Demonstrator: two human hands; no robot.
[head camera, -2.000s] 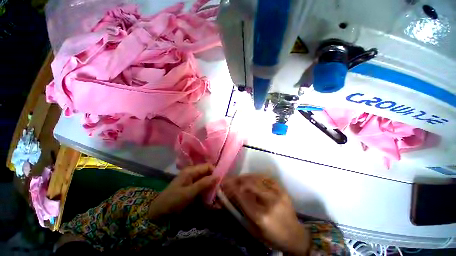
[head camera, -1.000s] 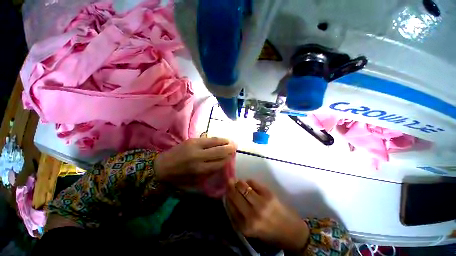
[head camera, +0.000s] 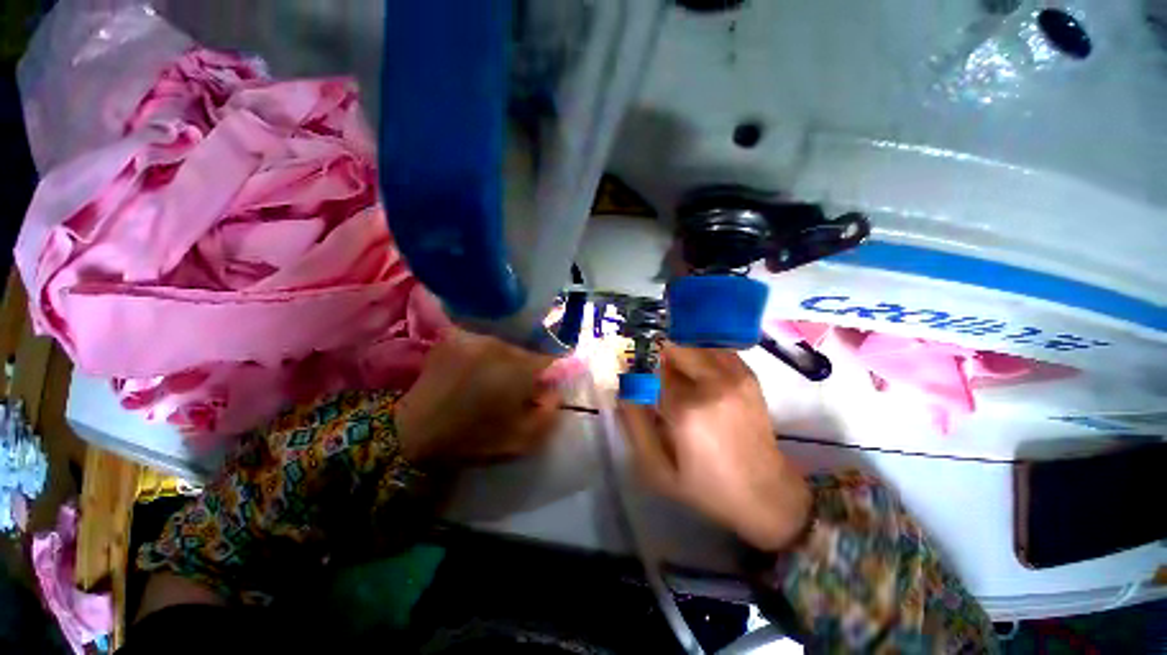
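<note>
A pink fabric piece (head camera: 561, 374) shows only as a small bit at the needle area, under the lamp glow. My left hand (head camera: 480, 394) is on it from the left, fingers closed on its edge. The white elastic (head camera: 623, 499) runs from the lap up to the needle area. My right hand (head camera: 706, 433) is just right of the elastic's upper end, its fingers partly behind the thread tension knob (head camera: 639, 388); its fingertips and what they hold are hidden. The presser foot and needle are mostly hidden by the blue and clear guard (head camera: 448, 166).
A large pile of pink pieces (head camera: 218, 307) lies left of the needle, with a clear plastic bag (head camera: 77, 77) behind. The sewing machine head (head camera: 973, 192) fills the upper right. Pink scraps (head camera: 921, 371) lie under its arm. A smartphone (head camera: 1094, 505) lies at the table's right edge.
Both hands have moved up to the needle area with the pink piece and elastic. The view has moved closer to the machine, and the guard appears larger and further left.
</note>
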